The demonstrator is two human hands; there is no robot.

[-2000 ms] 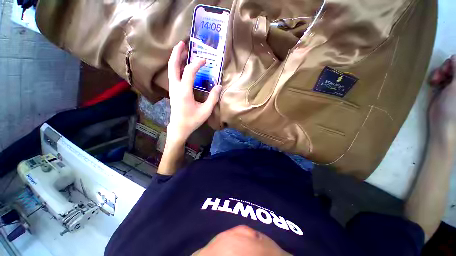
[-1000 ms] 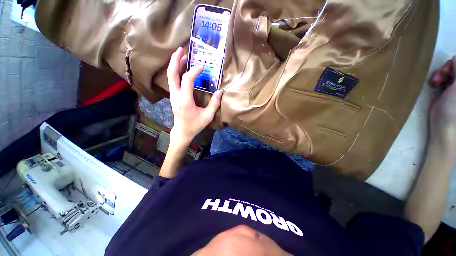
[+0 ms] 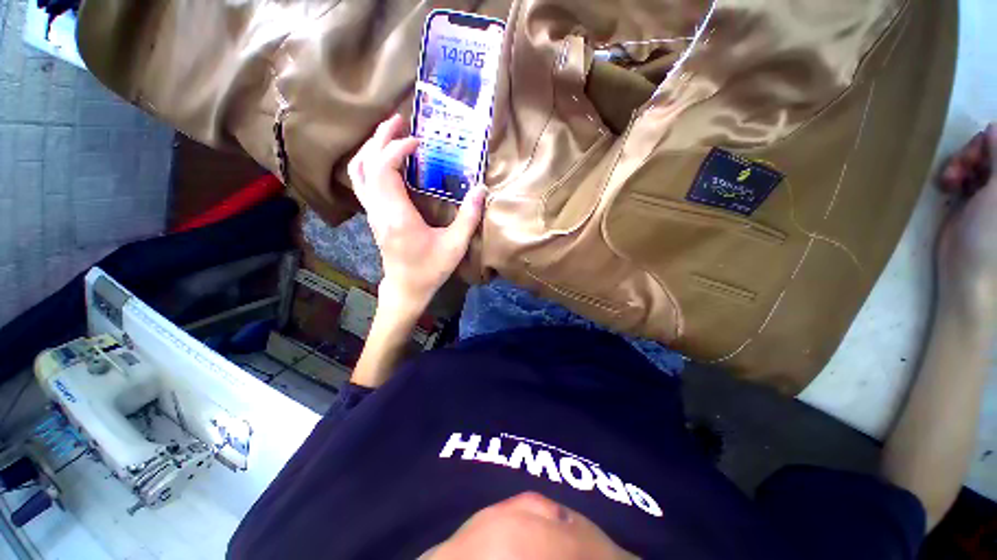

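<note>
A tan-brown suit jacket (image 3: 700,257) lies inside up, with shiny lining and pale basting stitches. A navy label (image 3: 734,182) with a gold mark sits above the pocket welt, with a thin yellowish thread beside it. A smartphone (image 3: 456,106) lies on the lining, its screen lit and showing 14:05. My left hand (image 3: 410,213) is at the phone's lower end, fingers apart near its left edge and thumb by its lower right corner; it does not hold it. My right hand (image 3: 969,181) is at the right edge, partly cut off, fingers curled; whether it holds anything is hidden.
A white worktable (image 3: 891,317) lies under the jacket's right side. A white sewing machine (image 3: 109,410) stands on a white table (image 3: 262,399) at lower left. Red cloth (image 3: 232,203) and a dark padded edge (image 3: 142,257) are left of the jacket, with boxes or shelving below.
My left fingers have moved off the phone's screen towards the lower left. The screen stays lit and the phone has not moved. My right hand and the jacket are nearly unchanged.
</note>
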